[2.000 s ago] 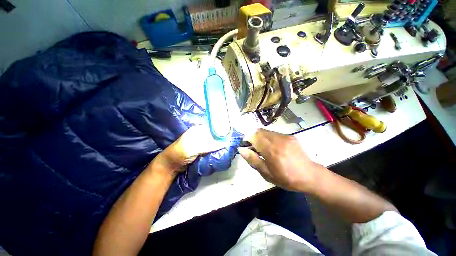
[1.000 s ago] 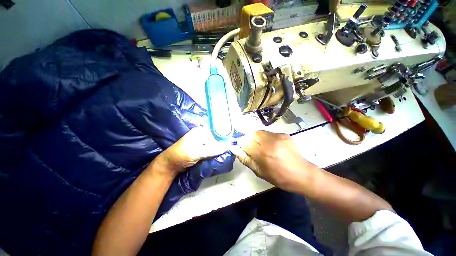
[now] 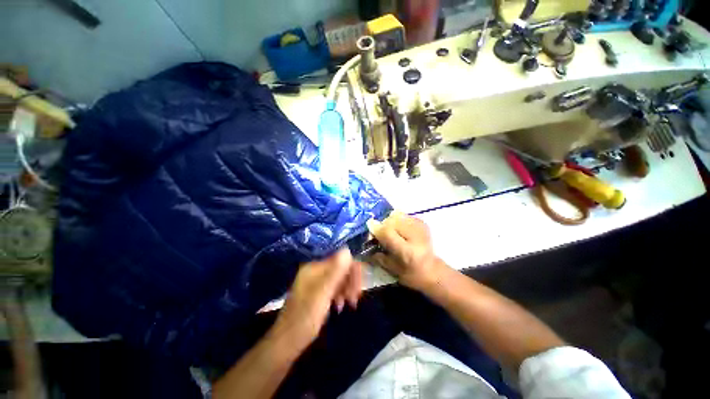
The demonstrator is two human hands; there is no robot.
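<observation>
A glossy navy puffer jacket (image 3: 187, 179) lies on the white machine table, left of and behind my hands. My right hand (image 3: 401, 245) pinches the jacket's lower right edge, with a small dark tool partly hidden in the fingers. My left hand (image 3: 323, 292) is blurred at the jacket's near edge, fingers curled down; whether it holds any fabric cannot be told. The lit work lamp (image 3: 332, 148) hangs over the jacket behind my hands. A thin dark cord (image 3: 471, 200) runs across the table to the right of my right hand.
The cream sewing machine (image 3: 498, 90) stands at upper right. Under its arm lie a yellow-handled screwdriver (image 3: 593, 188), orange-brown scissors (image 3: 562, 209) and a pink handle (image 3: 520, 167). A blue bin (image 3: 296, 56) stands behind. Another person's forearm (image 3: 19, 343) shows at far left.
My left hand has moved down and away from the lamp-lit spot. My right hand is slightly lower. The jacket edge now spreads under the lamp. The view has shifted, showing more at left.
</observation>
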